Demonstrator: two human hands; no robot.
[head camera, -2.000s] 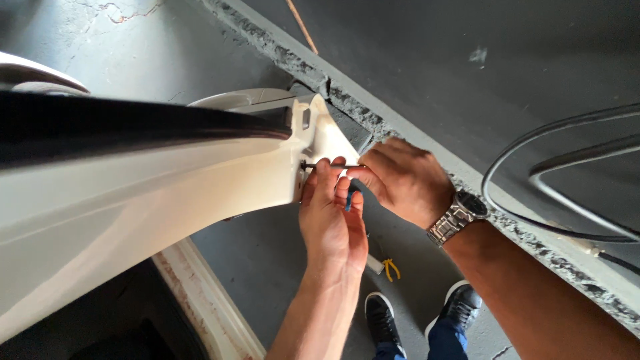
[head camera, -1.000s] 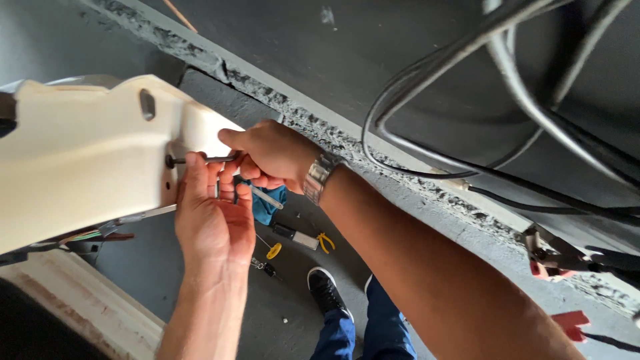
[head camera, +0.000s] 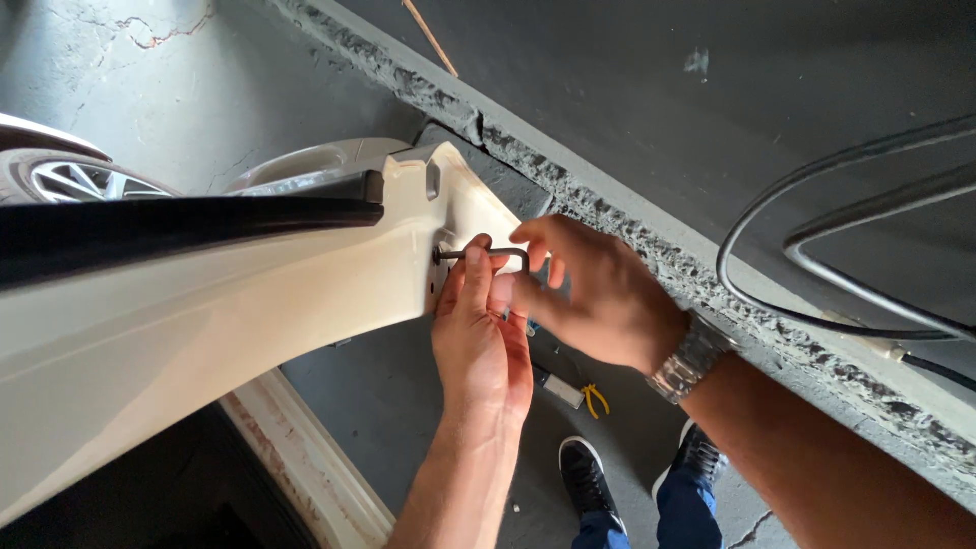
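Note:
A bent metal rod, looking like a hex key (head camera: 503, 252), has its straight end at a dark round fastener (head camera: 437, 256) in the end of a cream-white car body panel (head camera: 335, 282). My left hand (head camera: 480, 343) is below the rod, pinching its straight part between thumb and fingers near the panel. My right hand (head camera: 595, 290), blurred, is at the rod's bent end with thumb and fingers apart; whether it touches the rod is unclear. A slot and small holes show in the panel's end.
A black trim strip (head camera: 191, 229) runs along the panel. Thick black cables (head camera: 831, 305) loop at the right by the dark wall. On the floor lie yellow-handled pliers (head camera: 595, 400) and a small pale box-like object (head camera: 563, 391). A rough concrete edge (head camera: 602, 221) crosses diagonally.
My right hand has opened from its closed grasp near the rod. My left hand remains at the straight part. The view has shifted clearly between frames.

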